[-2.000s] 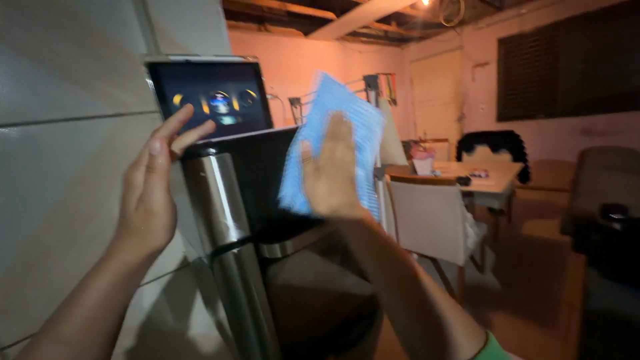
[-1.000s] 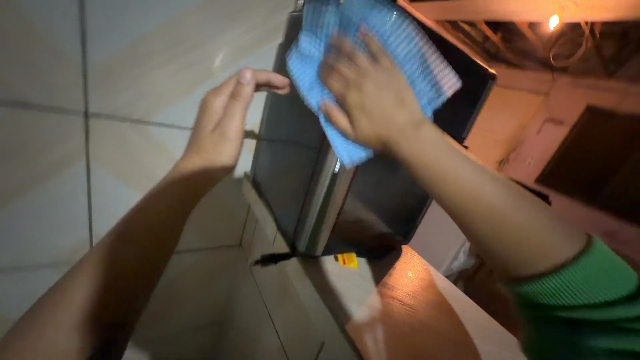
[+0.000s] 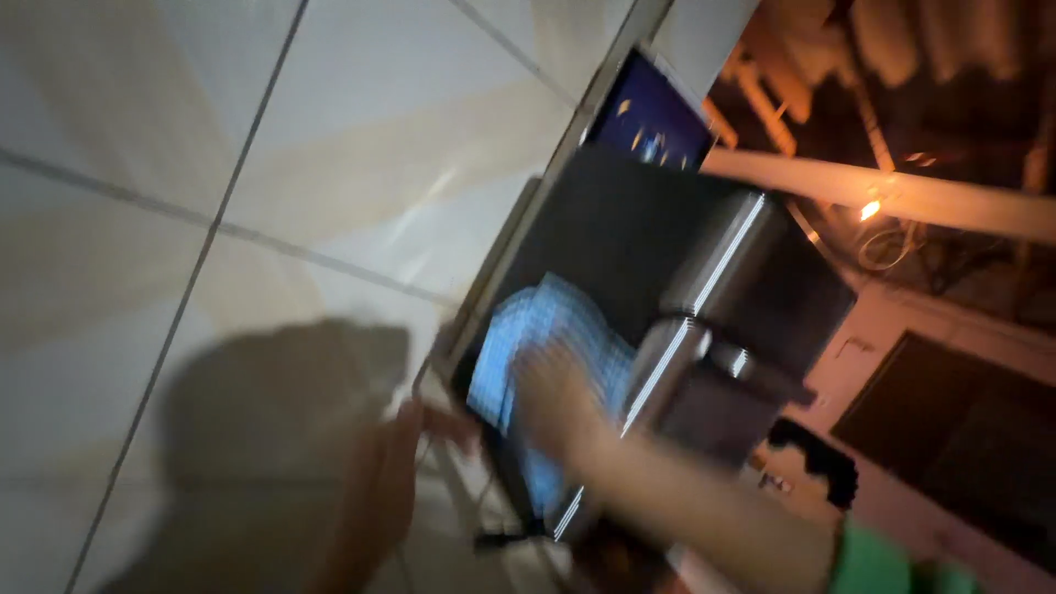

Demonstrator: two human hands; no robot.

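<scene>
My right hand (image 3: 561, 396), blurred by motion, presses a blue cloth (image 3: 549, 330) with fine stripes against the black side of an appliance (image 3: 610, 223). The cloth lies near the lower end of that side, next to the shiny rounded metal strip of the appliance's front. My left hand (image 3: 412, 462) is low in the view, between the tiled wall and the appliance's lower edge. It holds nothing that I can see, and its fingers are blurred. A lit screen (image 3: 652, 115) stands beyond the appliance's far end.
A tiled wall (image 3: 330, 206) bears my shadow close on the left. A dark cord or plug (image 3: 499, 540) is by the appliance's bottom end. Farther right are a glowing bulb (image 3: 870, 208), a dark window or shutter (image 3: 949, 429) and a black item (image 3: 817, 462) in the room behind.
The view has swung and tilted strongly. My right hand has moved the cloth onto the appliance's side, toward its lower end. My left hand is lower in the view.
</scene>
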